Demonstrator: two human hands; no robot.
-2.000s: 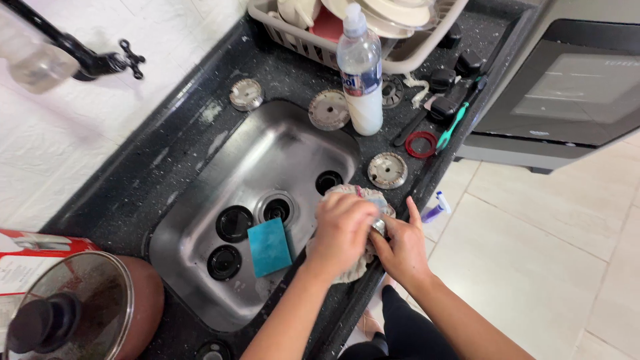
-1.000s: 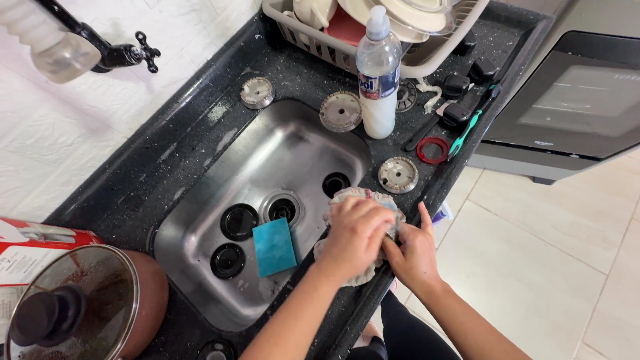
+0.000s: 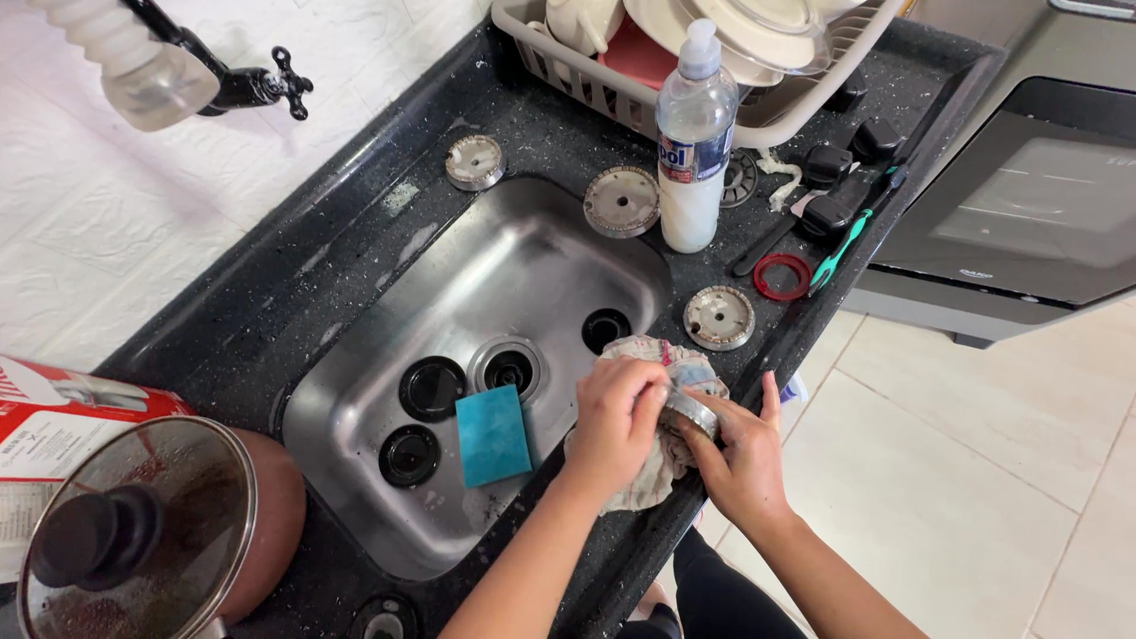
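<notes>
My right hand (image 3: 745,448) grips a round metal burner head (image 3: 690,415) by its rim, above a crumpled cloth (image 3: 652,475) at the counter's front edge. My left hand (image 3: 617,426) is closed at the burner head's upper left side; whether it pinches something small there is hidden. Three similar burner heads lie on the black stone counter: one by the cloth (image 3: 719,318), one beside the bottle (image 3: 621,202) and one behind the sink (image 3: 475,162). In the steel sink, a teal sponge (image 3: 493,437) lies near black burner caps (image 3: 432,389).
A plastic bottle of white liquid (image 3: 697,142) stands before a dish rack (image 3: 612,87). Black stove knobs (image 3: 825,216), a red ring (image 3: 782,277) and a green toothbrush (image 3: 841,248) lie at right. A lidded pot (image 3: 266,515) stands at left, below the faucet (image 3: 266,86).
The burner head in my right hand now shows above the cloth; one second ago my hands and the cloth mostly hid it.
</notes>
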